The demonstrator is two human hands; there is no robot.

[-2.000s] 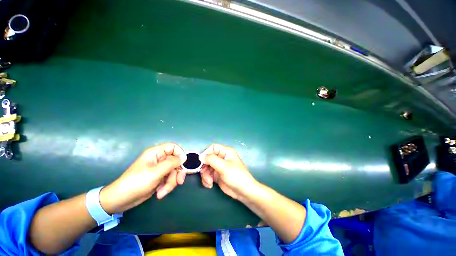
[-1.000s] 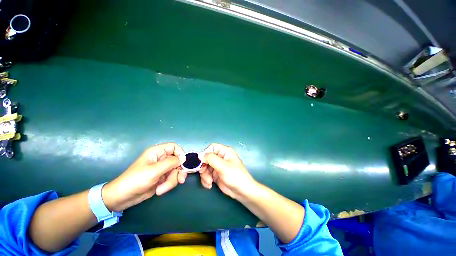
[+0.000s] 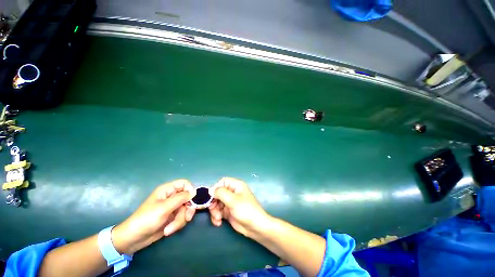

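A small round electronic module [image 3: 202, 197] with a black face and a pale rim is held face up, low in the middle of the view. My left hand [image 3: 167, 206] grips its left edge between thumb and fingers, with a pale blue band on the wrist. My right hand [image 3: 234, 205] grips its right edge the same way. The fingertips cover both sides of the rim. What lies under the module is hidden.
A black compartment tray [image 3: 40, 54] with rings stands at upper left, above wired sub-assemblies [image 3: 16, 176]. Two small units [image 3: 312, 115] sit on the green belt [image 3: 217, 146]. A black parts box [image 3: 439, 174] is at right, near a person's blue sleeve [image 3: 456, 243].
The view has tilted up, showing more of the tray and the grey guard. The units on the belt have shifted left relative to the parts box. Both hands keep their hold on the module.
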